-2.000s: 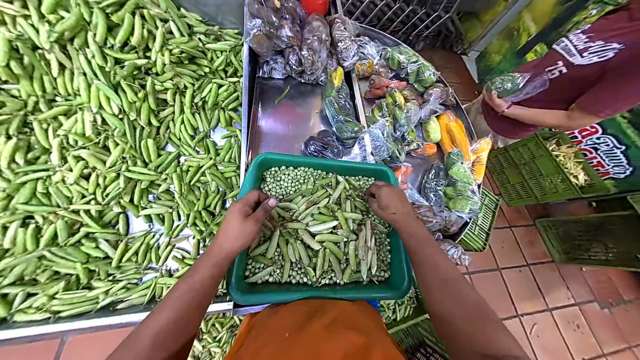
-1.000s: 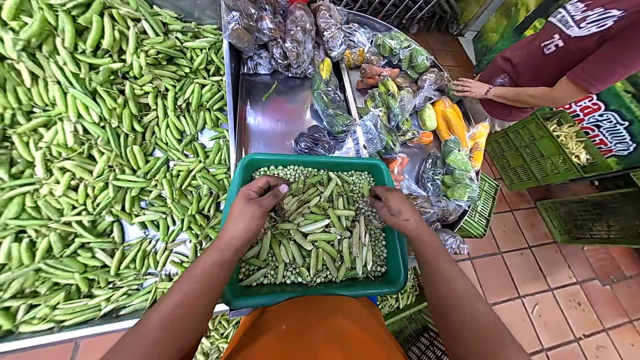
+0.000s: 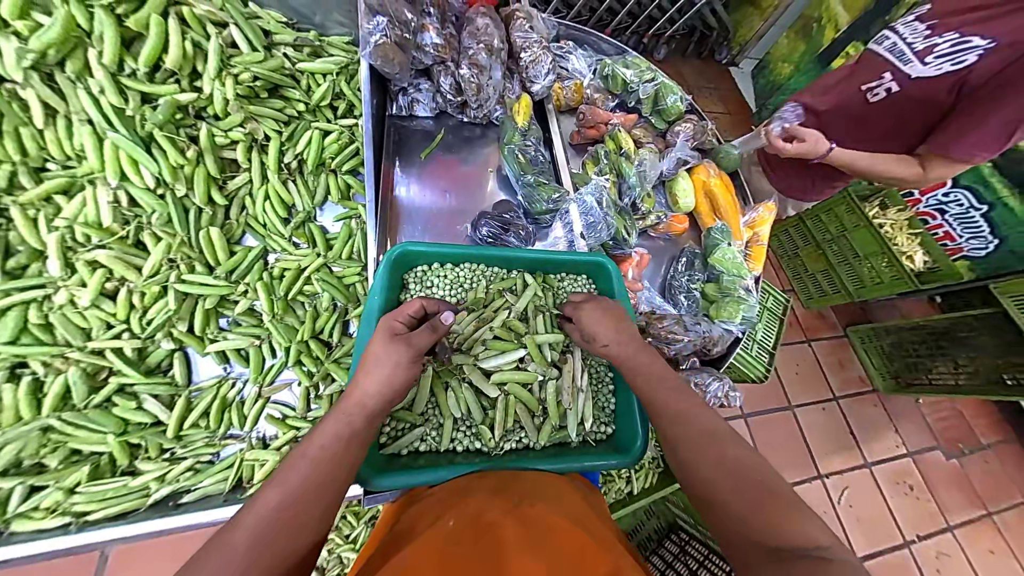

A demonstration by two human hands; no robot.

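Observation:
A green plastic tub (image 3: 500, 472) rests before my body, holding shelled green peas (image 3: 448, 280) with pea pods (image 3: 512, 376) heaped on top. Over the tub's left part is my left hand (image 3: 408, 340), thumb and index finger pinched on a small dark piece, probably pod or stem. My right hand (image 3: 596, 324) reaches over the right part, its fingertips down at the pods; what they touch is hidden.
Loose pea pods (image 3: 176, 264) cover a wide display at the left. Bagged vegetables (image 3: 624, 176) lie in a metal display tray (image 3: 432, 184) ahead. A person (image 3: 888, 104) stands at the right, near green crates (image 3: 840, 248) on the tiled floor.
The other person's hand has moved from above the bagged vegetables and now holds a clear plastic bag. My hands remain over the tub, with small finger movements.

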